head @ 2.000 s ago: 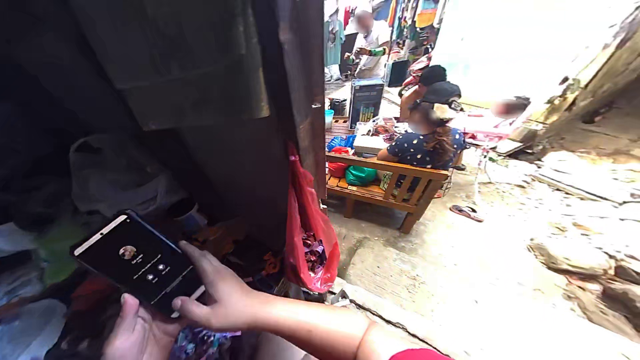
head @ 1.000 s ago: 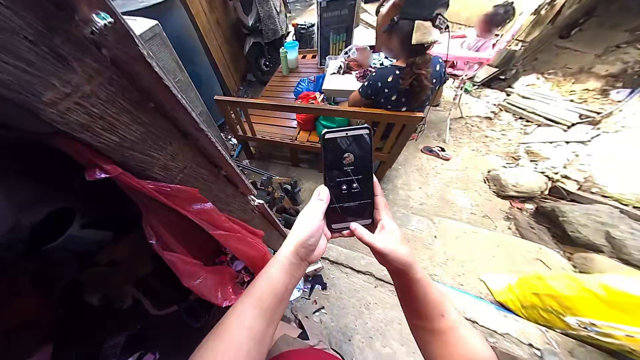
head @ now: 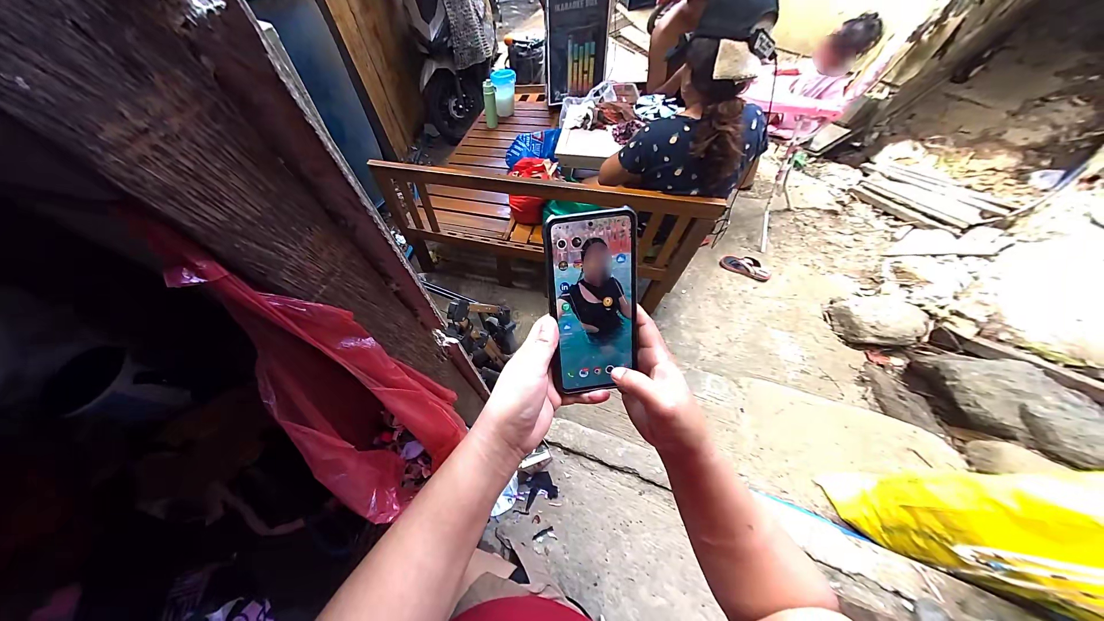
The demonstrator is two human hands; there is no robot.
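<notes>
A smartphone (head: 593,302) stands upright in portrait between my two hands, its lit screen facing me with app icons over a picture of a person in dark clothing. My left hand (head: 526,388) grips its lower left side, thumb along the edge. My right hand (head: 660,392) holds the lower right side, with the thumb at the bottom of the screen. The fingers behind the phone are mostly hidden. Beyond the phone is the back rail of a wooden bench (head: 466,176).
At left, a red plastic bag (head: 319,354) hangs beside a wooden wall (head: 198,147). A person in a dotted shirt (head: 694,151) sits at the bench. Rocks (head: 880,321), a flip-flop (head: 745,268) and a yellow sack (head: 975,526) lie at right.
Two seconds ago the phone was tilted at the lower left; it is now upright in both hands. Its screen has gone from dark to a colourful picture with icons. The view has shifted.
</notes>
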